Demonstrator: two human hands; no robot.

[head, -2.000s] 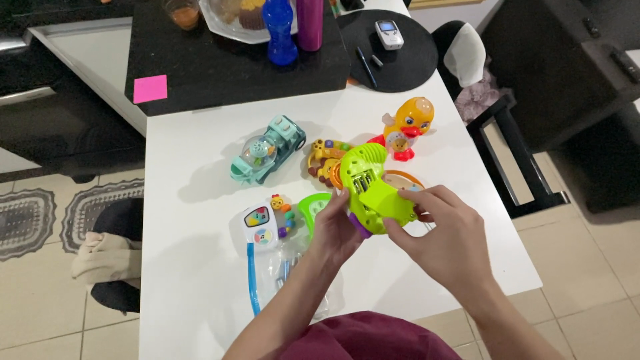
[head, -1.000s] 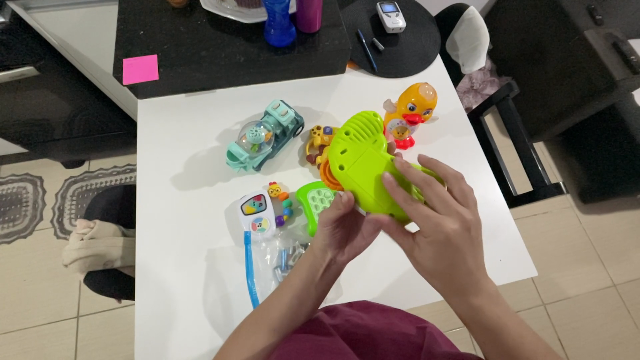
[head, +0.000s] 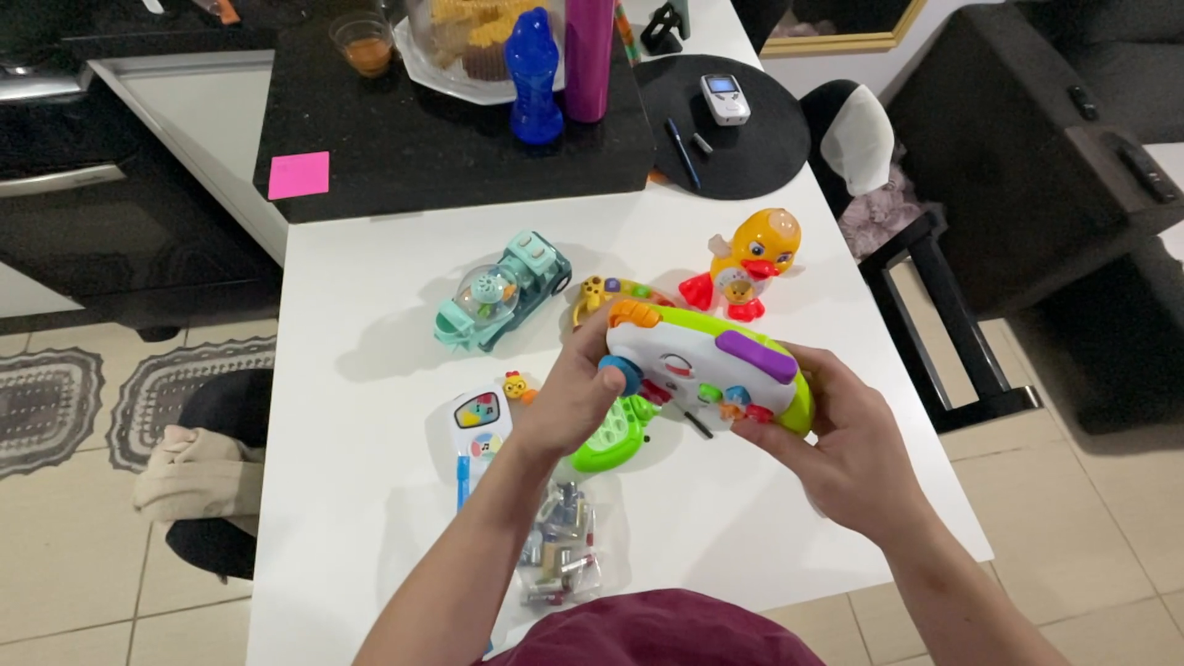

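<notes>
Between my hands is a toy game controller (head: 703, 365) in white and green plastic, its button side facing up toward me. My left hand (head: 573, 393) grips its left end, the thumb on a blue knob. Around the right end my right hand (head: 842, 444) is closed, thumb near small coloured buttons. Under it lie a green toy (head: 610, 439) and a thin black rod (head: 697, 424). A yellow toy (head: 592, 294) is partly hidden behind my left hand. A bag of batteries (head: 560, 546) rests by my left forearm, with a white toy (head: 481, 421) left of it.
A teal toy truck (head: 504, 291) and an orange toy duck (head: 754, 264) stand farther back on the white table (head: 342, 444). Beyond them, a raised black counter (head: 425, 157) bears a blue bottle (head: 534, 83). A black round mat (head: 768, 139) holds a pen and a white device.
The controller has been turned over: its battery compartment showed first, then its green back, and now its button face. My left hand has moved to its left end.
</notes>
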